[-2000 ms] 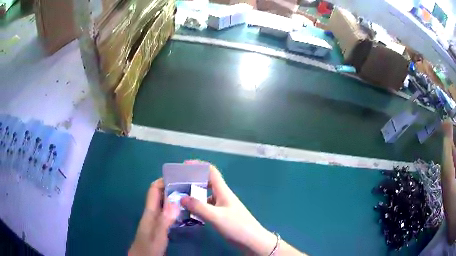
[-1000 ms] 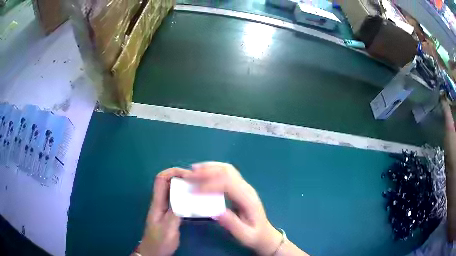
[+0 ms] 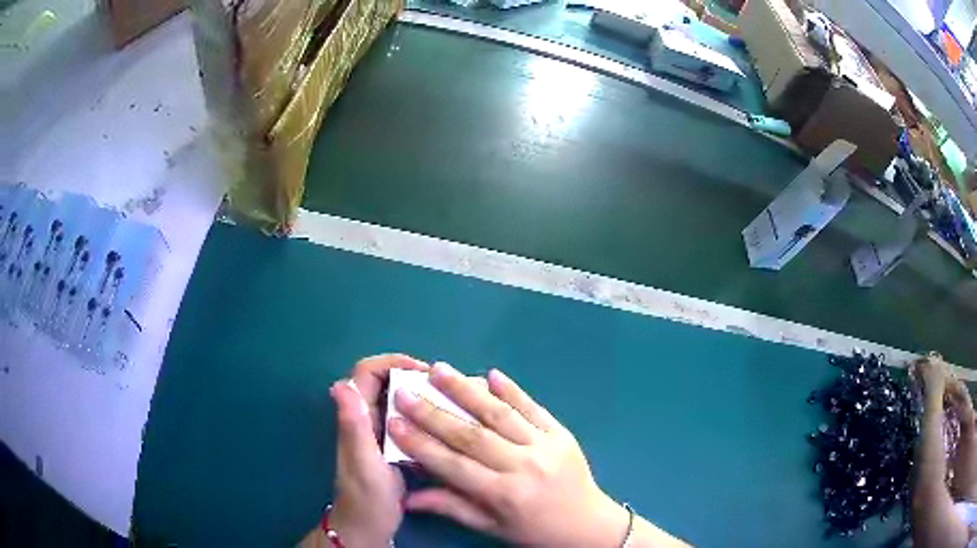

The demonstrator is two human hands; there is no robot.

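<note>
A small product box (image 3: 403, 382) stands between my hands over the teal-green bench top (image 3: 279, 375). Its white top flap lies down over the opening. My left hand (image 3: 370, 450) is wrapped around the box's left side. My right hand (image 3: 504, 455) lies flat on the lid, fingers spread, and covers most of it. The box's lower part is hidden by my hands.
Closed boxes lie in a row on the white side table (image 3: 161, 139). A film-wrapped carton (image 3: 268, 128) stands at left. Open boxes (image 3: 793, 219) stand on the dark green belt (image 3: 482, 139). Another person's hands (image 3: 937, 391) are beside a black pile (image 3: 862, 444).
The box's flap, upright at first, is now down, and my right hand has spread flat over it. The open boxes on the belt have shifted left. Another person's hands now reach the pile.
</note>
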